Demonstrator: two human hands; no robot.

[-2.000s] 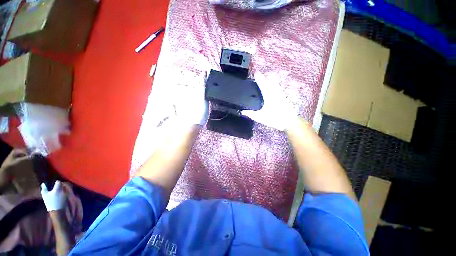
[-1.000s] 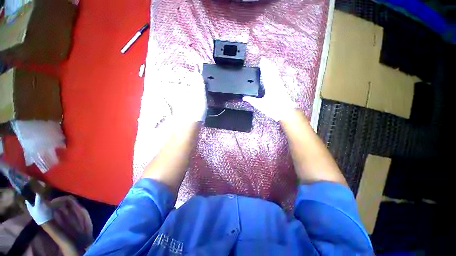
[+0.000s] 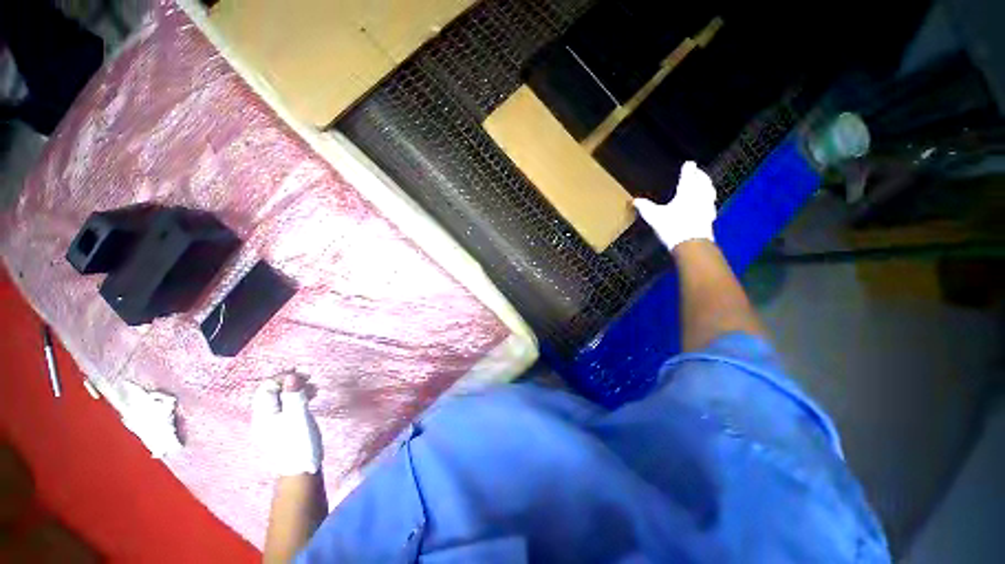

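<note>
My left hand (image 3: 289, 430), in a white glove with bare fingertips, is empty over the pink bubble wrap (image 3: 364, 297). My right hand (image 3: 683, 209), white-gloved, reaches over the mesh conveyor with thumb and fingers spread. It is at the near end of a long black part (image 3: 661, 149) beside a brown cardboard pad (image 3: 562, 171); contact is unclear. On the wrap at left, a small black block with a square opening (image 3: 97, 245) stands against a wider black block (image 3: 165, 264). A black rectangular piece with a thin pale string (image 3: 251, 308) lies nearer me.
The dark mesh conveyor (image 3: 441, 165) has a blue wrapped edge (image 3: 760, 198). A larger cardboard sheet (image 3: 331, 50) lies at the top. A white crumpled item (image 3: 152, 419), possibly a glove, lies at the wrap's left edge. A marker pen (image 3: 51, 366) is on the red cover (image 3: 121, 485).
The view has swung right toward the conveyor. Both hands have left the wider black block, which stays beside the smaller one. My right hand has moved to the conveyor parts.
</note>
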